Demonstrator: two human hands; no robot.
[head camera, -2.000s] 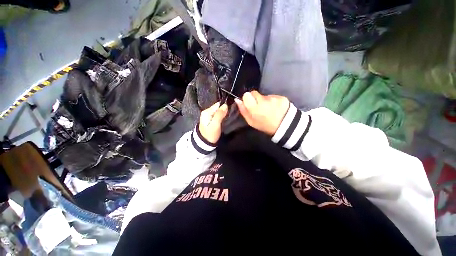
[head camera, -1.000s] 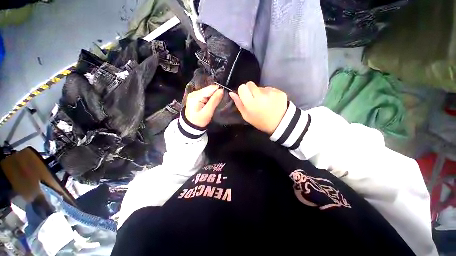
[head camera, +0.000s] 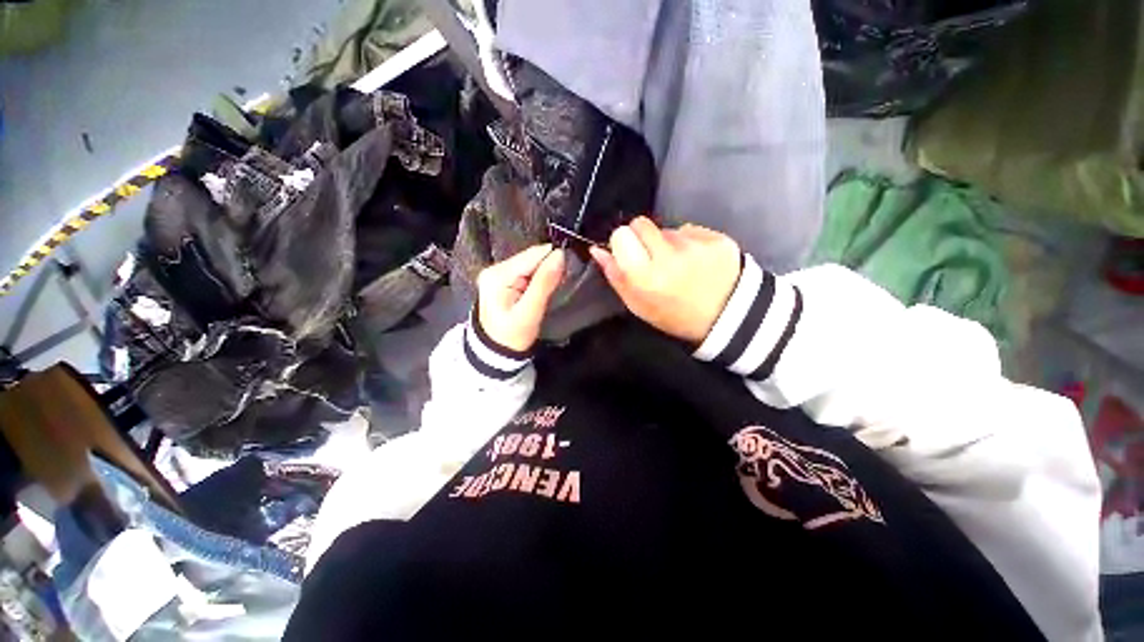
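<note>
The dark denim garment (head camera: 502, 207) lies in front of my lap, with a straight pale stitch line on it. My left hand (head camera: 517, 299) pinches the garment's edge between thumb and fingers. My right hand (head camera: 671, 276) is close beside it on the right, its fingertips closed on a small thin dark item with a pale glint, at the same edge. Whether that is thread snips or a strip of seam I cannot tell. The fingertips of both hands are a short gap apart. The light blue-grey denim piece (head camera: 740, 138) hangs just beyond my right hand.
A pile of dark denim garments (head camera: 301, 251) is at left. Blue denim in clear plastic (head camera: 188, 552) is lower left. Green cloth (head camera: 903, 251) and a woven sack (head camera: 1041, 138) are at right, with a shiny black plastic bag (head camera: 878, 57) at the top. Yellow-black tape (head camera: 100, 207) crosses the floor.
My hands came a little up and apart, then back down slightly, still at the same part of the garment. The view has shifted slightly.
</note>
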